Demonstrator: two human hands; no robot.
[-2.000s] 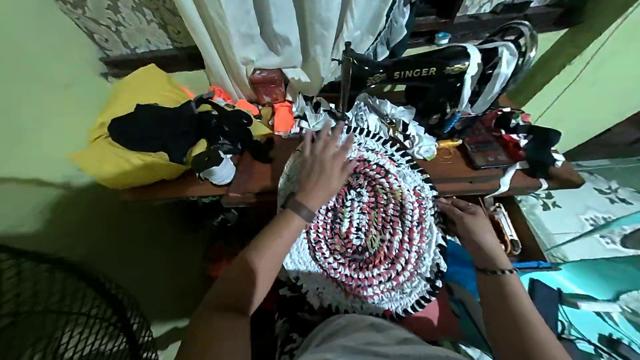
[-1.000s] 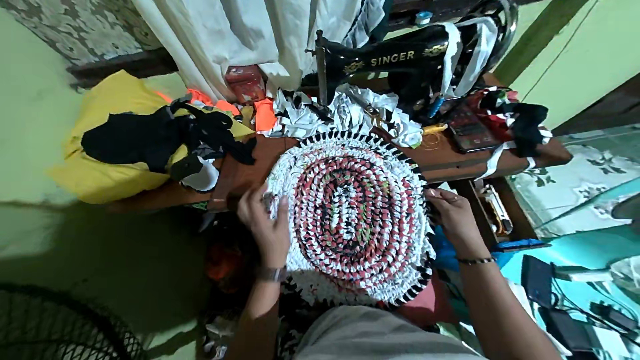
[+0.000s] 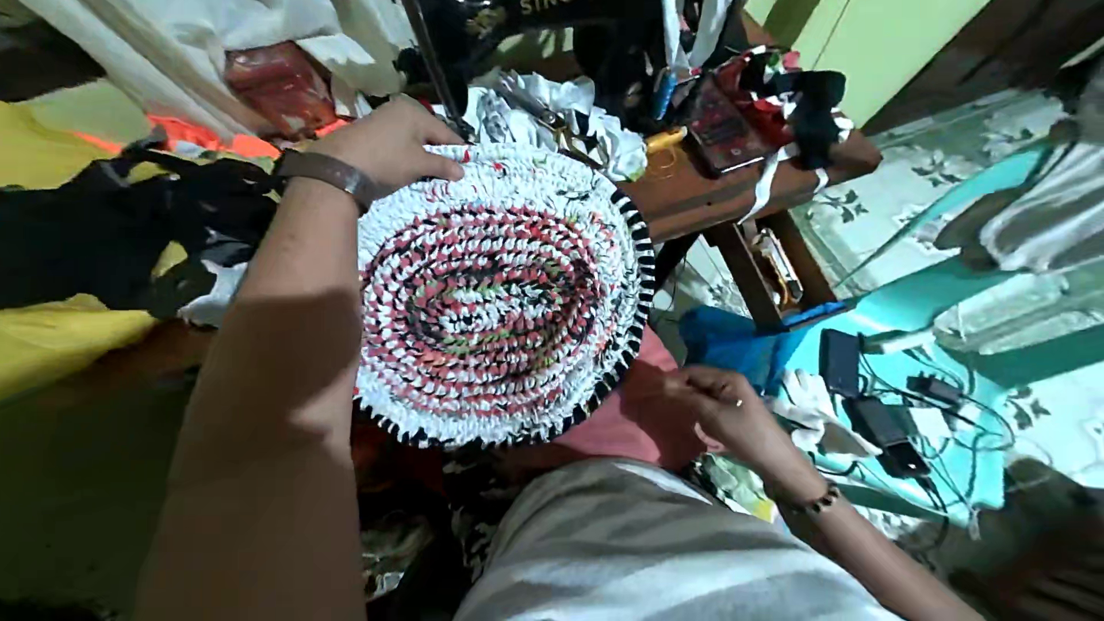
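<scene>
An oval braided rag rug (image 3: 509, 302), white outside with red, white and black rings and a black-stitched edge, lies between my lap and the sewing table. My left hand (image 3: 392, 147) rests at the rug's upper left edge, fingertips on its white border; the thumb side is partly hidden. Off the rug's lower right side is my right hand (image 3: 716, 410), its fingers pinched together; whether a thread or needle is between them cannot be made out. Behind the rug stands a black Singer sewing machine (image 3: 552, 34), cut off by the top of the view.
White fabric scraps (image 3: 552, 121) lie by the machine. The wooden table (image 3: 707, 203) holds a dark red case (image 3: 729, 129) and cloth strips. An open drawer (image 3: 776, 267) hangs at right, above a turquoise surface (image 3: 957, 336) with adapters and cables. Black cloth (image 3: 129, 224) and yellow fabric are at left.
My left hand has moved from the rug's left side to its upper left edge. My right hand has come away from the rug's right edge. The view has moved closer.
</scene>
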